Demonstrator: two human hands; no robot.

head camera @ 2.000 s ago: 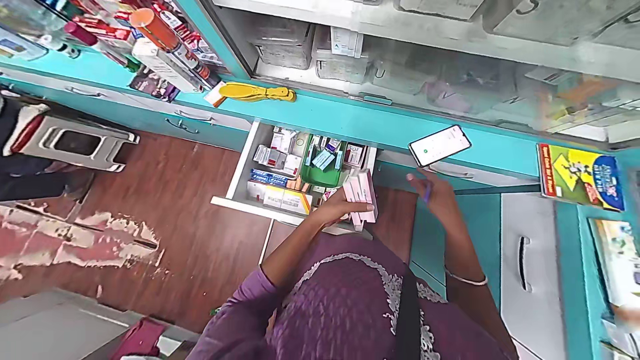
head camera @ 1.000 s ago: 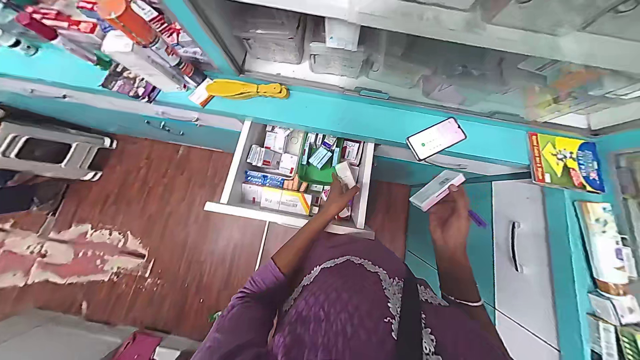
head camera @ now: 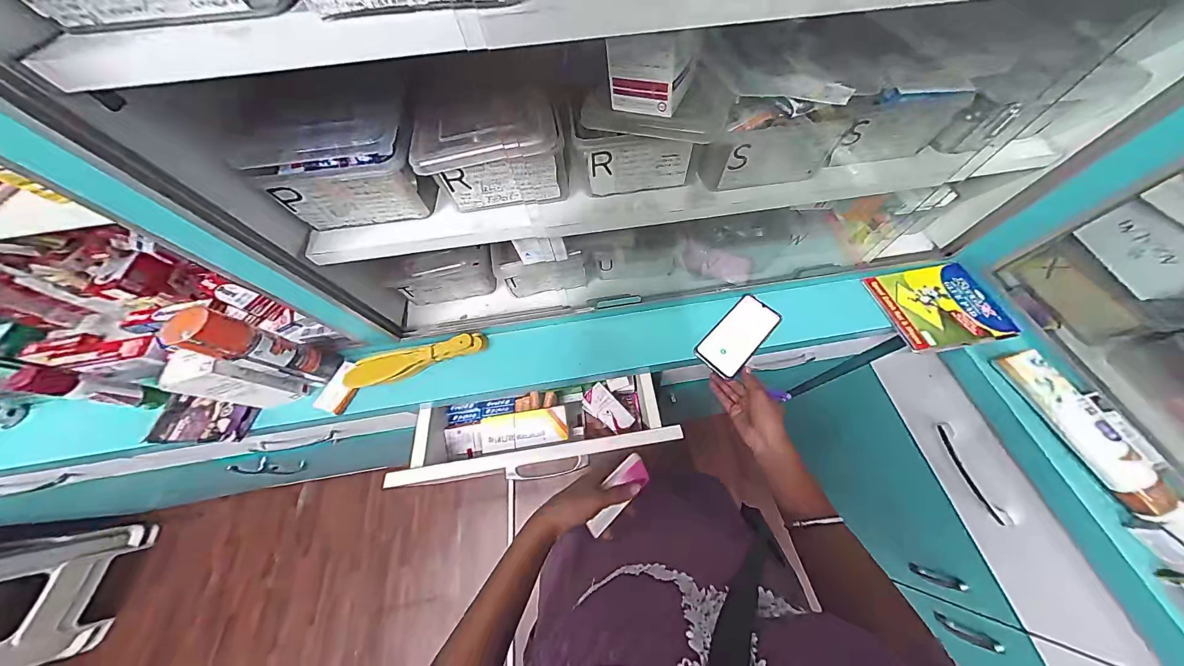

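Note:
My left hand holds a small white and pink box in front of the drawer, close to my body. My right hand is at the counter's front edge, its fingers at the lower end of a phone with a lit white screen; a purple pen-like thing sticks out beside that hand. The phone lies over the teal counter; whether my fingers grip it is unclear. Below the counter, the pulled-out white drawer holds several medicine boxes, among them a white and yellow one.
Yellow scissors-like handles and an orange-capped bottle lie to the left. Lidded plastic bins fill shelves behind glass. A colourful booklet lies at right. A grey step stool stands on the floor at lower left.
My left hand has moved out of the drawer toward my body with a box. The box that my right hand held one second ago is gone from it, and that hand is now by the phone. The view has tilted up.

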